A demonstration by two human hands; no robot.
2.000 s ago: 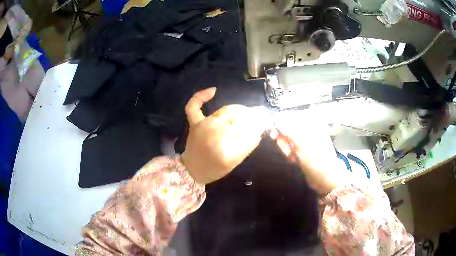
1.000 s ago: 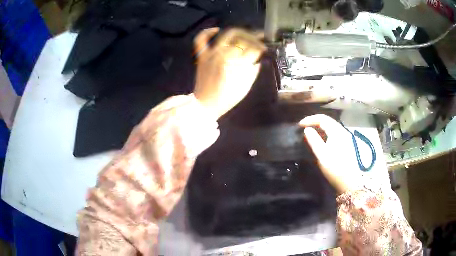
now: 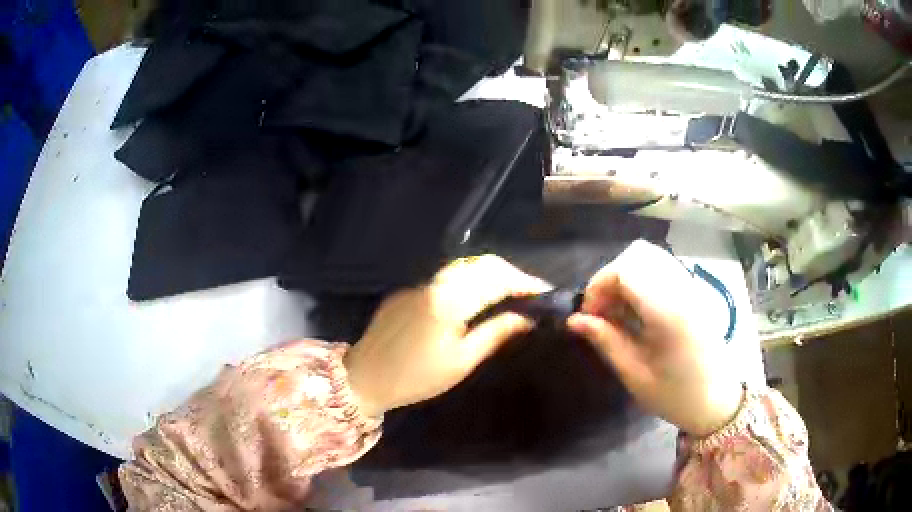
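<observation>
The black fabric panel [image 3: 500, 400] lies in front of me and runs back towards the sewing machine. My left hand [image 3: 450, 325] pinches its fabric between thumb and fingers near the middle. My right hand [image 3: 650, 335] pinches the same fabric just to the right, fingertips close to my left ones. The pinched part is raised and slightly blurred. A narrow shiny line [image 3: 490, 195] shows on the black fabric behind my left hand. The needle area [image 3: 575, 125] is brightly lit behind the hands; fine detail there is washed out.
Stacked black pieces [image 3: 215, 220] lie at the left and back on the white table [image 3: 70, 270]. The machine body [image 3: 810, 180], a grey cylinder [image 3: 665, 88] and a ribbed metal conduit [image 3: 840, 98] are at the right. A blue scissor handle [image 3: 722, 300] lies beside my right hand.
My left hand has come back from beside the needle area towards me. My right hand has moved slightly down, and both now pinch the panel close together. The pale spot on the panel no longer shows.
</observation>
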